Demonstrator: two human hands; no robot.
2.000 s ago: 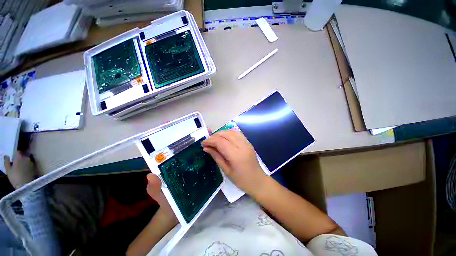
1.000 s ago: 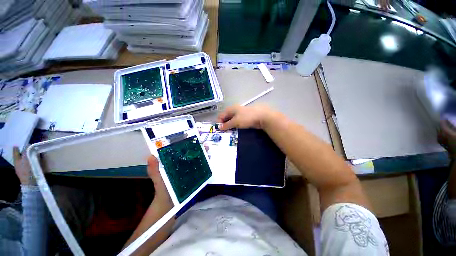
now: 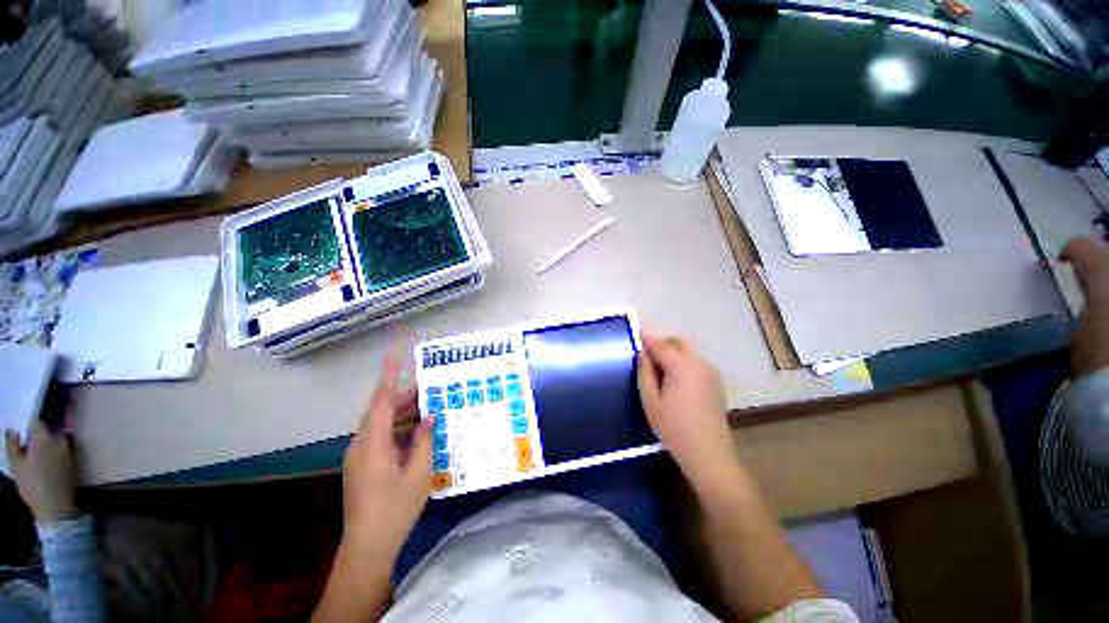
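The assembled calculator with writing tablet is held face up above my lap at the bench edge. Its keypad of blue, white and orange keys is on the left, and the grey display strip above it shows digits. The glossy dark panel is on the right. My left hand grips the left edge, with the thumb at the keys. My right hand grips the right edge beside the dark panel. The undersides of both hands' grips are hidden.
Stacked open calculator halves lie at back left, beside a white slab and tall piles. A stick, small white block and squeeze bottle lie ahead. Another panel half rests on cardboard. Other people's hands show at both sides.
The open frame and board half are now seen as a joined unit, face up, with digits showing. My right hand has moved to its right edge. A panel half now lies on the right cardboard.
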